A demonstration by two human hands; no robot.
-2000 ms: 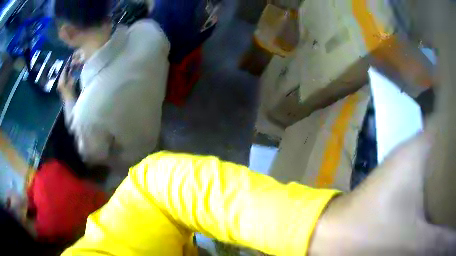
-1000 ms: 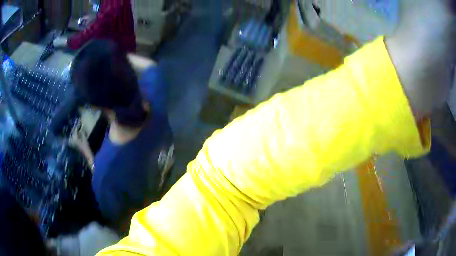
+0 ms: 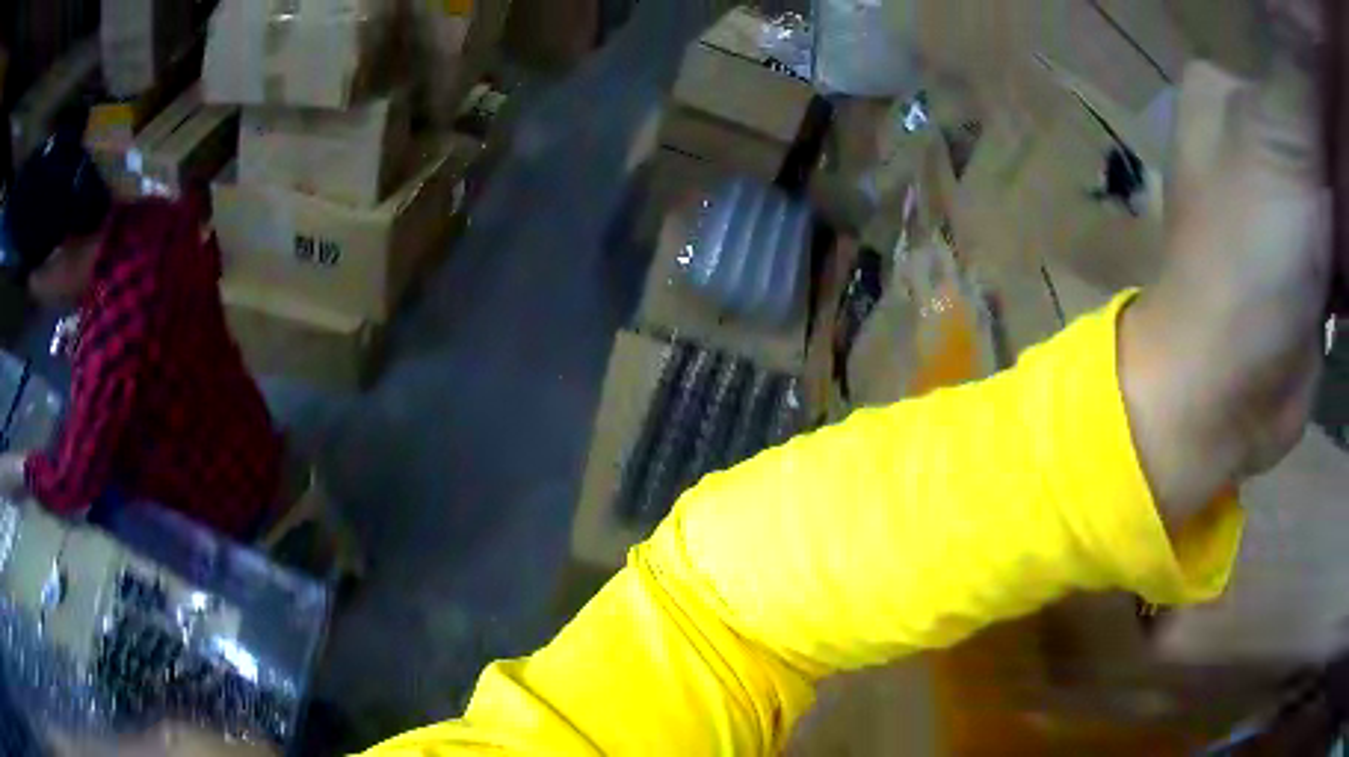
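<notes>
My left hand (image 3: 1235,281), at the end of a yellow sleeve that crosses from the bottom centre, is raised at the right edge. It is blurred and its fingers are unclear, so I cannot tell whether it holds anything. A dark brown surface shows at the edge beside it. Brown cartons (image 3: 1036,178) lie behind and below the hand. A blurred strip of orange tape (image 3: 947,348) shows just above the sleeve. My right hand is not in view.
An open carton with rows of dark items (image 3: 710,429) stands left of the sleeve, with pale wrapped items (image 3: 747,252) behind it. Carton stacks (image 3: 303,244) line the aisle's left side. A person in a red checked shirt (image 3: 163,370) is at far left, above plastic-covered goods (image 3: 163,621).
The view has moved along the aisle. The people in pale and blue tops are gone; the person in red checks and the carton stacks now show. My left arm stays stretched to the right.
</notes>
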